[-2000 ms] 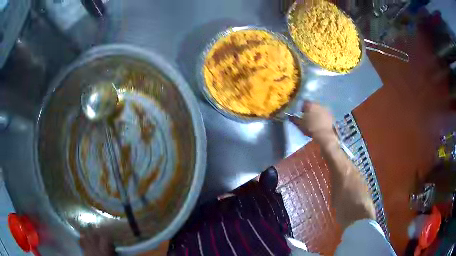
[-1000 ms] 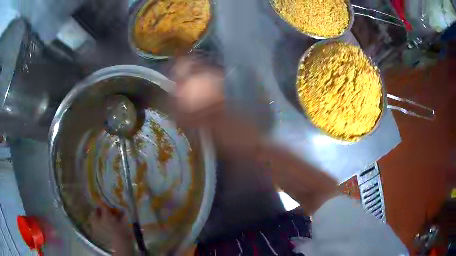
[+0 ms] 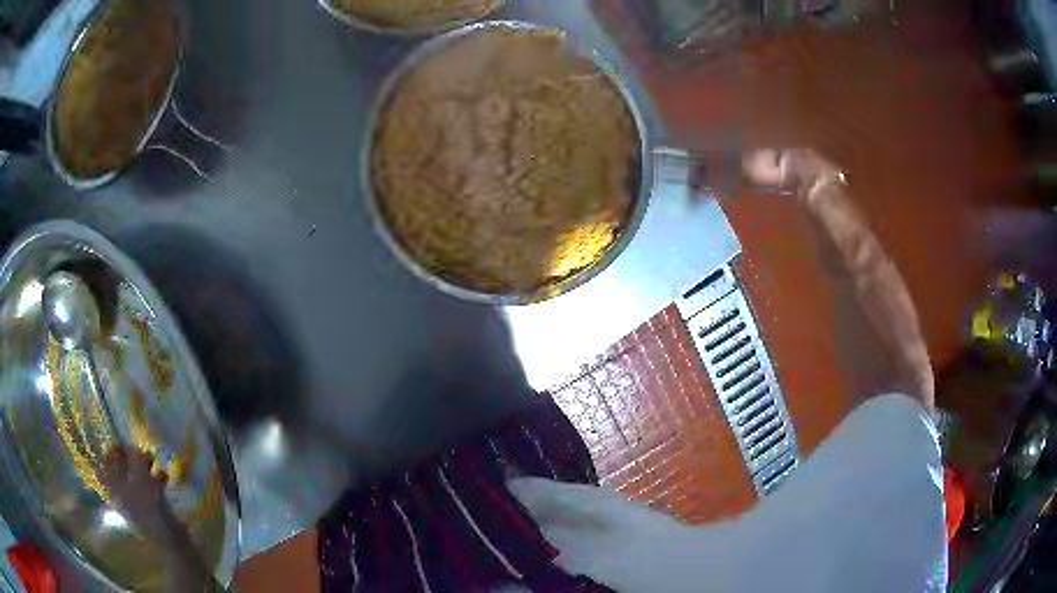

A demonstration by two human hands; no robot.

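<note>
A large round sieve [image 3: 504, 162] filled with flat orange-brown grain is at the upper middle over the steel table, shaded except for a bright yellow patch. Its handle points right. My right hand [image 3: 777, 168] is blurred and closed on that handle. My left hand [image 3: 133, 477] is over the inside of the wide steel mixing bowl [image 3: 220, 429] at the lower left. A ladle [image 3: 72, 310] lies in the orange-stained bowl, its cup toward the back. Its handle runs to my left hand; whether my fingers hold it is unclear.
A filled sieve [image 3: 116, 87] stands at the upper left, and another [image 3: 412, 9] is cut off at the top edge. A red scoop [image 3: 31, 568] is at the lower left. Beyond the table [image 3: 348, 255] are the tiled floor [image 3: 638, 429] and a drain grate [image 3: 742, 382].
The view has turned right, so the bowl shows further left. My right hand has moved from beside the upper-left sieve to the handle of the large sieve on the right.
</note>
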